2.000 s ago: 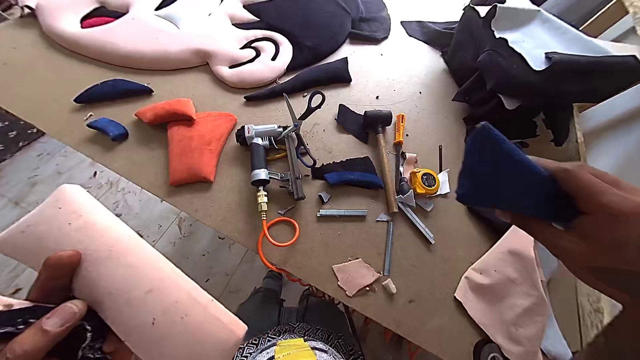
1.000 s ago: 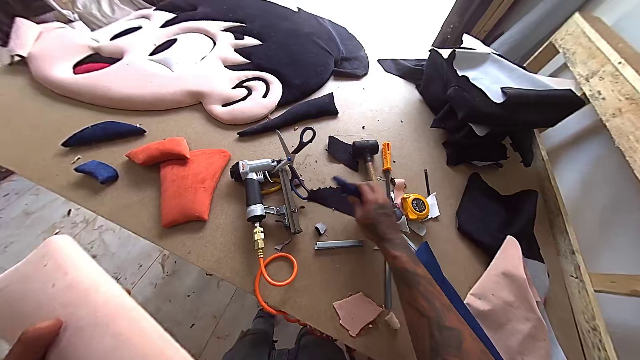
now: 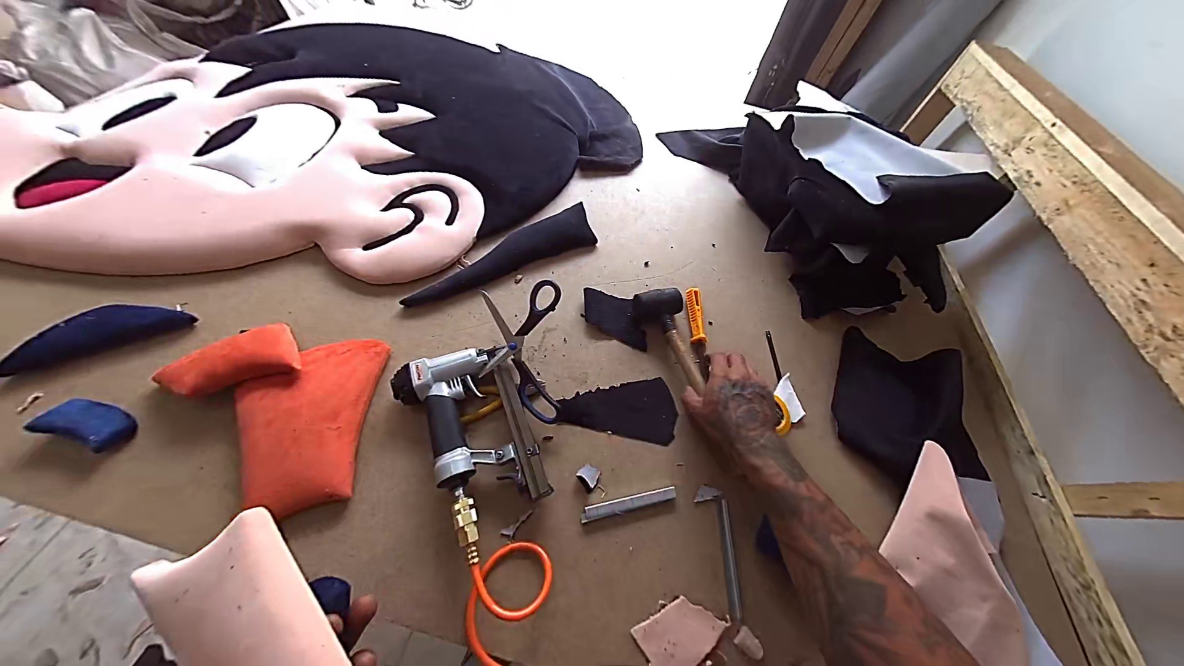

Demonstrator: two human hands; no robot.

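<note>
My left hand (image 3: pixel 361 629), at the bottom left, holds a pink fabric-covered padded piece (image 3: pixel 236 592) and a small dark blue padded piece (image 3: pixel 331 595). My right hand (image 3: pixel 735 402) is on the table at the handle of a rubber mallet (image 3: pixel 659 305), beside an orange-handled tool (image 3: pixel 696 314); its fingertips are partly hidden, so its grip is unclear. A yellow tape measure (image 3: pixel 783 416) shows just past that hand. Left of it lie a black fabric scrap (image 3: pixel 624 412), scissors (image 3: pixel 536 393) and a pneumatic stapler (image 3: pixel 444 416) with an orange hose (image 3: pixel 550 573).
A large padded cartoon face (image 3: pixel 231 217) lies across the back left. Orange padded pieces (image 3: pixel 310 435) and blue ones (image 3: pixel 88 424) lie at left. Staple strips (image 3: pixel 629 504) are in front. Black fabric (image 3: pixel 832 203) is heaped at back right, near a wooden frame (image 3: pixel 1064 185).
My right hand has let go of a large blue piece and moved left to the tools on the table. The small dark blue piece by the scissors is gone from there.
</note>
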